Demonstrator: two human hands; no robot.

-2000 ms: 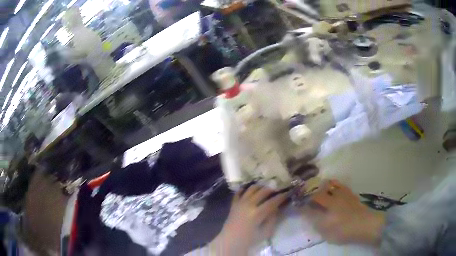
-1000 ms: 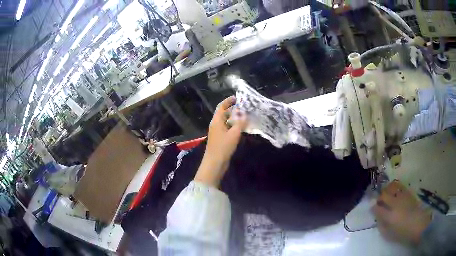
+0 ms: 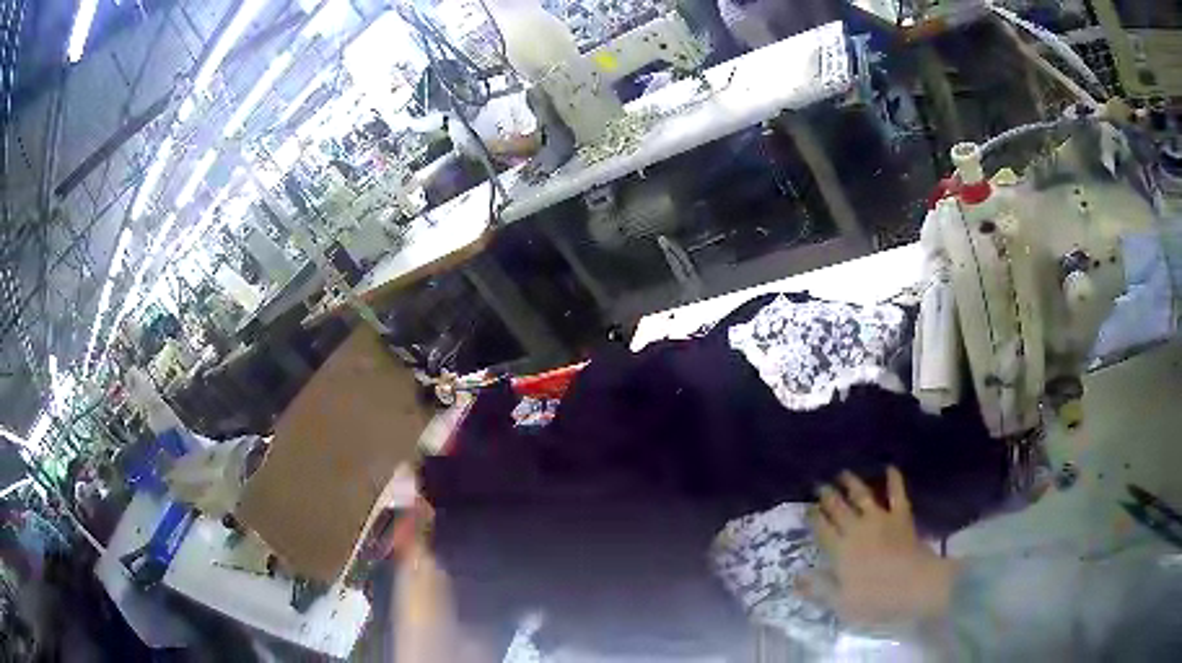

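Dark cloth [image 3: 622, 453] lies in a large heap across the table, its right end at the needle area [image 3: 1024, 453] of the cream sewing machine [image 3: 998, 292]. A white printed piece with dark blotches [image 3: 823, 347] lies on its far side. Another printed part [image 3: 774, 563] shows at the near side. My right hand [image 3: 888, 557] rests palm down with fingers spread over the near edge of the cloth and print. My left hand [image 3: 425, 589] is blurred at the cloth's left edge; whether its fingers hold the cloth cannot be told.
A brown cardboard sheet [image 3: 340, 460] stands at the left, beside the orange-red basket rim [image 3: 551, 381]. Dark thread snips [image 3: 1151, 516] lie on the machine bed at the right. Papers [image 3: 1138, 304] hang on the machine arm. Another white table [image 3: 726, 110] stands beyond.
My left hand has let go of the raised printed piece and moved down left; that piece now lies on the cloth. My right hand has moved left from beside the needle onto the cloth.
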